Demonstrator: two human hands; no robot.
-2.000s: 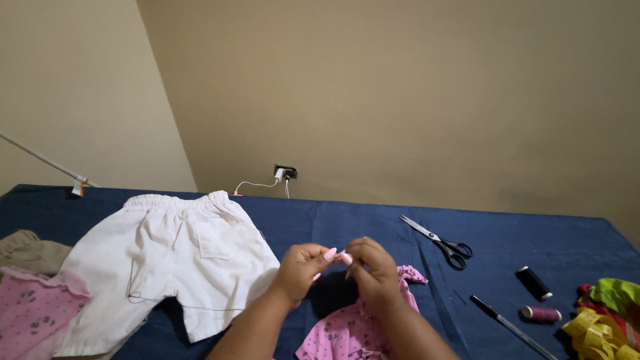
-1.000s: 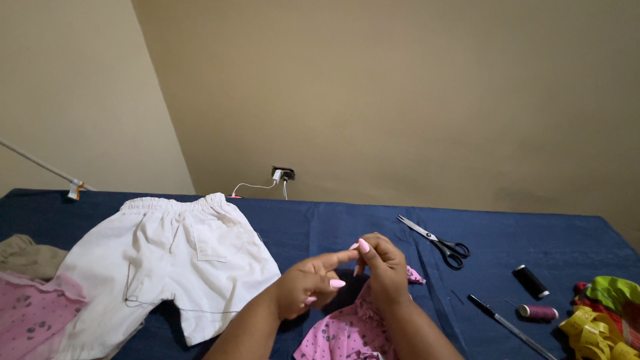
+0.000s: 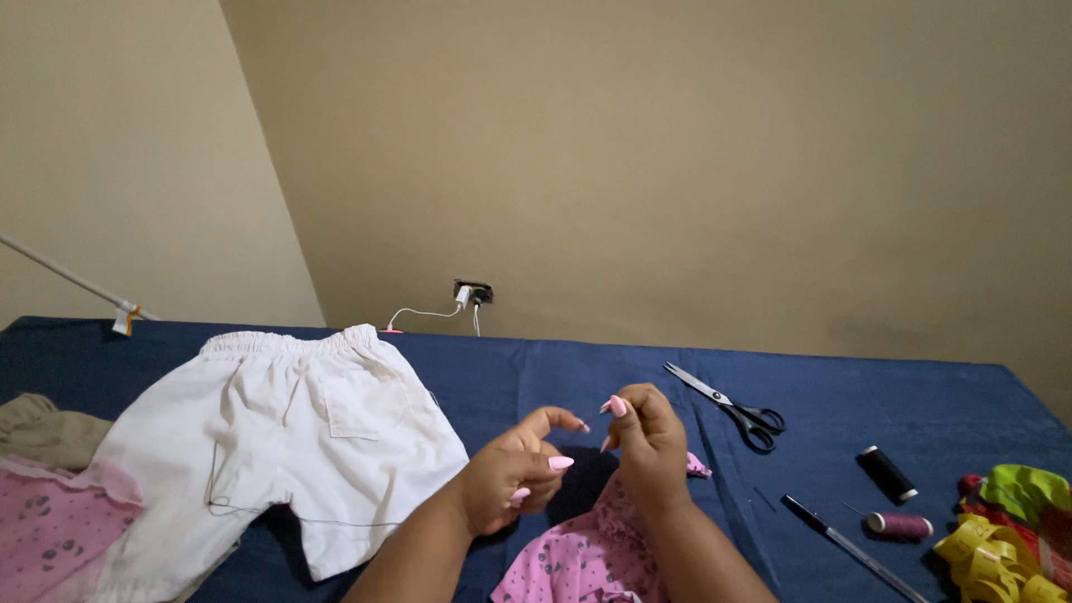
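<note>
My left hand [image 3: 521, 469] is raised over the table with its index finger and thumb apart; a dark thread runs near it, and whether it grips the thread cannot be told. My right hand [image 3: 649, 444] has its thumb and index finger pinched together, but anything between them is too small to make out. Beneath the hands lies a pink printed garment [image 3: 565, 557] with ruffles. White shorts [image 3: 285, 419] with an elastic waist lie to the left, a dark thread [image 3: 219, 502] looped loosely across them.
Black-handled scissors [image 3: 729, 406] lie right of the hands. Farther right are a pen [image 3: 846, 544], a black thread spool [image 3: 888, 475], a purple thread spool [image 3: 900, 526], a yellow tape measure [image 3: 988, 553] and colourful fabric [image 3: 1026, 494]. Pink cloth [image 3: 63, 536] and beige cloth [image 3: 50, 431] lie at far left.
The hands, whose fingertips met in the earlier frames, are now apart. The left index finger has drawn away from the right fingertips.
</note>
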